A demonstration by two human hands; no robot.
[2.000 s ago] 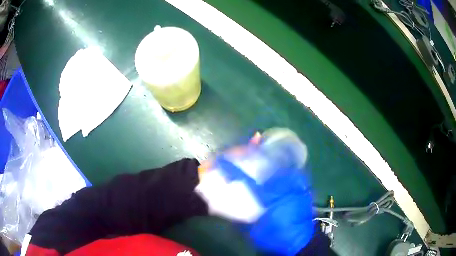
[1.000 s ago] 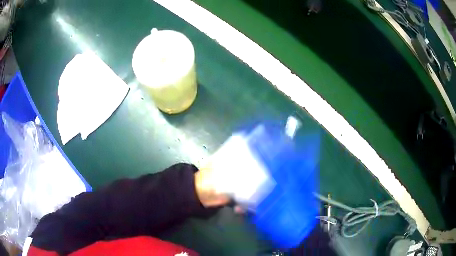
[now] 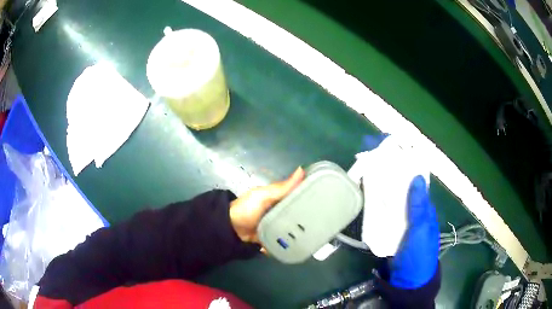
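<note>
My bare left hand holds a grey rounded power-strip unit, its face with a blue USB port and small slots turned up. My right hand, in a blue glove, holds a white wiping cloth just right of the unit, its thumb over the cloth. A grey cord leaves the unit's lower right side and passes behind the cloth. A small white label shows under the unit.
A bottle of yellowish liquid and white folded cloths stand on the green bench. A blue bin with clear bags is at left. Coiled cord and another grey unit lie lower right. A white rail borders the belt.
The hands were blurred and close together; now they are apart. The unit is plainly visible in my left hand, and my right hand has moved right with the cloth.
</note>
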